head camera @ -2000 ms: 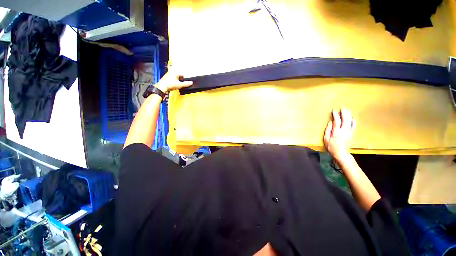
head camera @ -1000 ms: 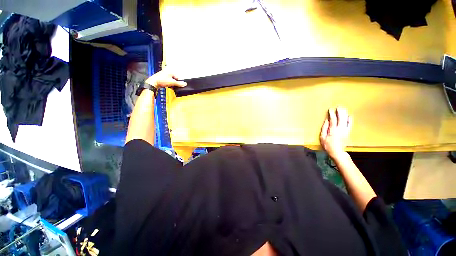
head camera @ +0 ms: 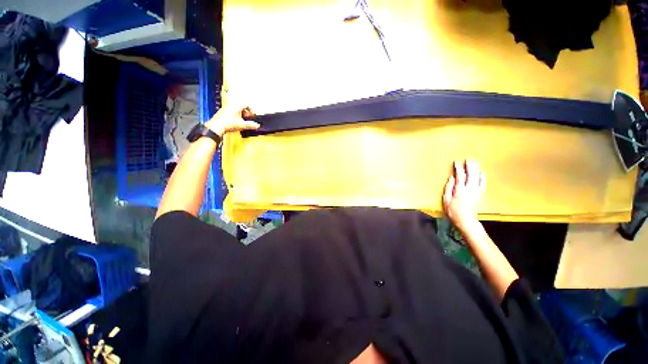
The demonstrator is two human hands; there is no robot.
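Note:
A long navy waistband strip (head camera: 440, 104) lies across the yellow cloth of the pressing table (head camera: 341, 170), bent slightly near its middle. My left hand (head camera: 233, 121), with a dark watch on the wrist, holds the strip's left end at the table's left edge, fingers closed on it. The strip's right end meets the dark pointed iron (head camera: 629, 130) with a pale rim, at the table's right edge. My right hand (head camera: 465, 186) rests on the yellow cloth near the front edge, below the strip, holding nothing, fingers slightly apart.
A black cloth heap (head camera: 558, 28) lies at the table's far right. Thin dark threads (head camera: 375, 25) lie at the far side. A blue crate (head camera: 146, 135) with whitish cloth stands left of the table. A tan cardboard sheet (head camera: 597, 259) is at the lower right.
The view has shifted, so the table appears further left and more of the iron shows at the right. My left hand still holds the strip's end; my right hand still rests on the cloth.

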